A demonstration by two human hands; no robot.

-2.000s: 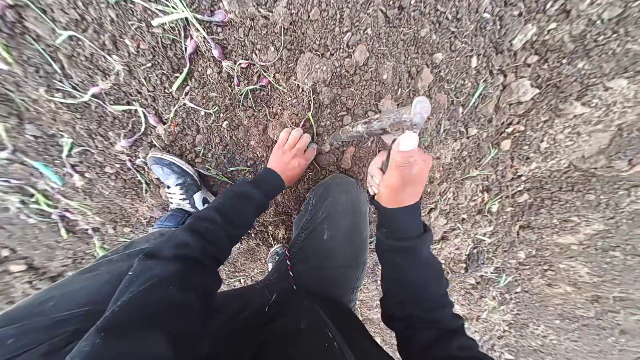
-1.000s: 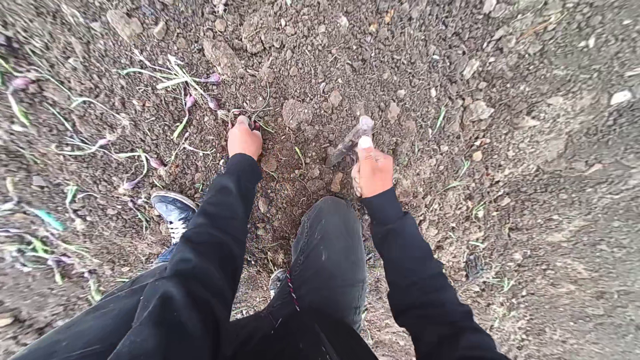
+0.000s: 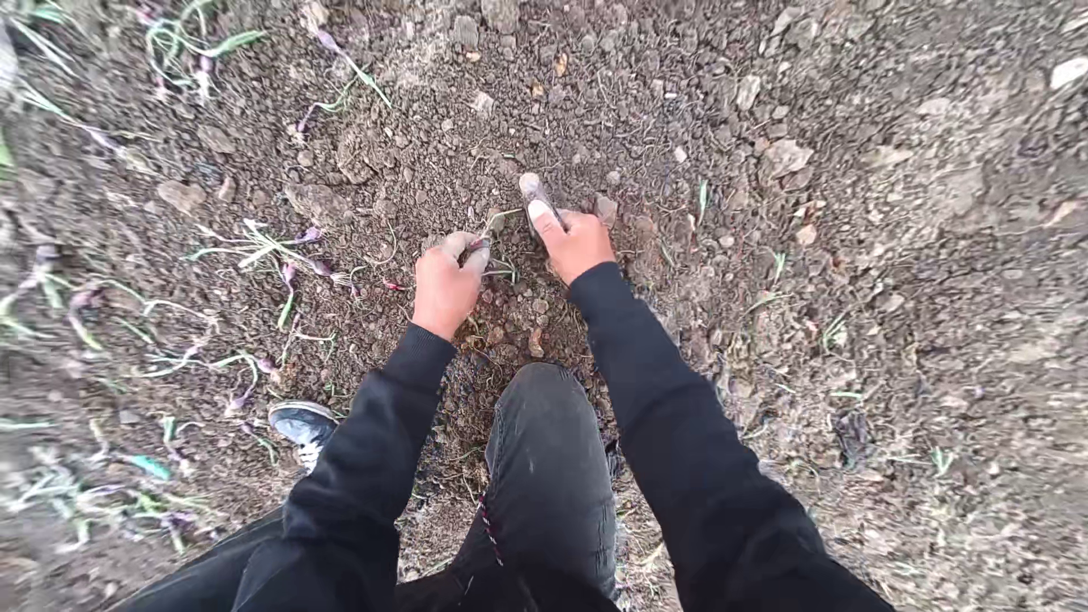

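My left hand [image 3: 449,282], in a black sleeve, pinches a small onion plant [image 3: 501,219] between thumb and fingers above the soil. Just to its right, my right hand [image 3: 576,242] is closed around the handle of a hand tool [image 3: 531,189], perhaps a trowel. The pale rounded end of the tool points up and left past my thumb, and its blade cannot be made out here. A few thin green leaves [image 3: 501,270] lie between the two hands, close over the dark, loosened soil.
Purple onion plants [image 3: 270,246] lie scattered on the ground at the left, with more [image 3: 110,501] at the lower left. Stones [image 3: 314,202] and clods dot the soil. My knee [image 3: 548,416] is below my hands, and a sneaker [image 3: 304,425] rests at the left.
My left hand has moved right from beside the scattered onion plants to near the tool, with a plant now visible in its fingers. The tool has turned in my right hand.
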